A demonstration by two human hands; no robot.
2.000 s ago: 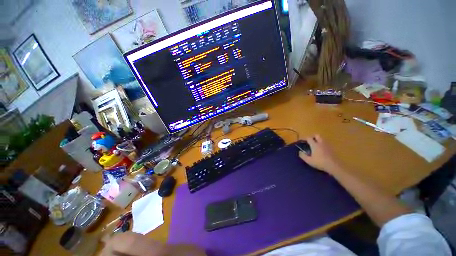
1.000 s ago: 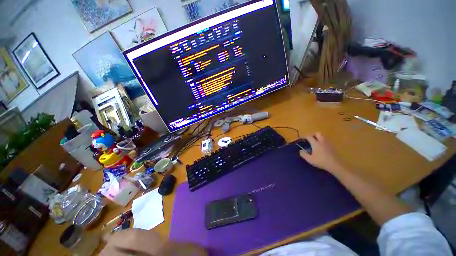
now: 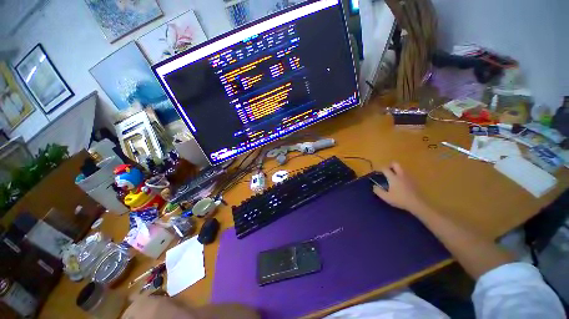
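My right hand (image 3: 397,189) rests over a small dark computer mouse (image 3: 379,180) at the upper right of the purple desk mat (image 3: 362,243). The mouse is mostly covered by the hand. My left hand (image 3: 153,308) lies at the bottom edge, blurred and cut off, its fingers not clear. A black keyboard (image 3: 293,194) lies along the mat's far edge. A dark smartphone (image 3: 289,263) lies flat on the mat. The monitor (image 3: 268,81) shows orange text on a dark screen.
Left of the mat are a white paper sheet (image 3: 185,266), a second black mouse (image 3: 208,231), a tissue box (image 3: 154,240), a glass jar (image 3: 111,264) and a dark cup (image 3: 91,295). A toy figure (image 3: 134,187) stands farther back. Loose papers (image 3: 525,176) and a small dark box (image 3: 410,116) are at right.
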